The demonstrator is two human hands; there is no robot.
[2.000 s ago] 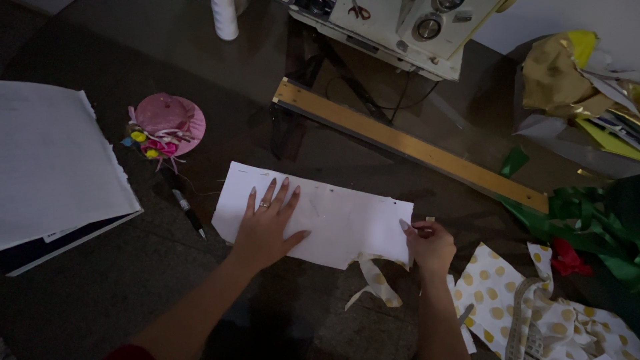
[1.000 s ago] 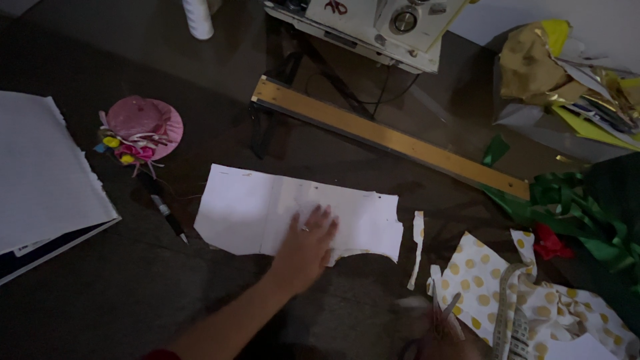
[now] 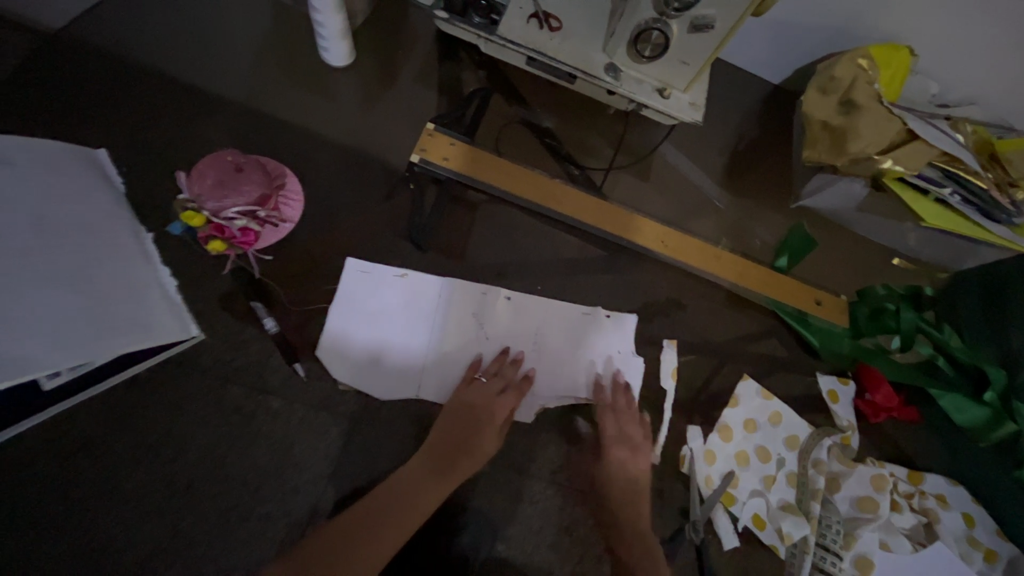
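A white paper pattern piece (image 3: 480, 336) lies flat on the dark table, its lower edge cut unevenly. My left hand (image 3: 484, 408) rests on its lower middle, fingers spread, with a ring on one finger. Over its lower right part is my right hand (image 3: 622, 440), slightly blurred and holding nothing. To the right of that hand lies a narrow cut strip (image 3: 667, 396). Scissors (image 3: 700, 508) lie with blades apart beside white fabric with yellow dots (image 3: 756, 432), and a measuring tape (image 3: 806, 472) runs over the fabric.
A wooden ruler (image 3: 640, 228) lies diagonally beyond the paper, below a sewing machine (image 3: 592, 48). At left are a pink hat-shaped item (image 3: 240, 188), a pen (image 3: 276, 336) and a large white-covered book (image 3: 80, 256). Green ribbon (image 3: 944, 368) and gold wrapping material (image 3: 844, 112) are at right.
My right hand has come from the lower right, by the scissors, onto the paper. Two seconds ago it was at the paper's right edge; the strip now lies apart from that edge.
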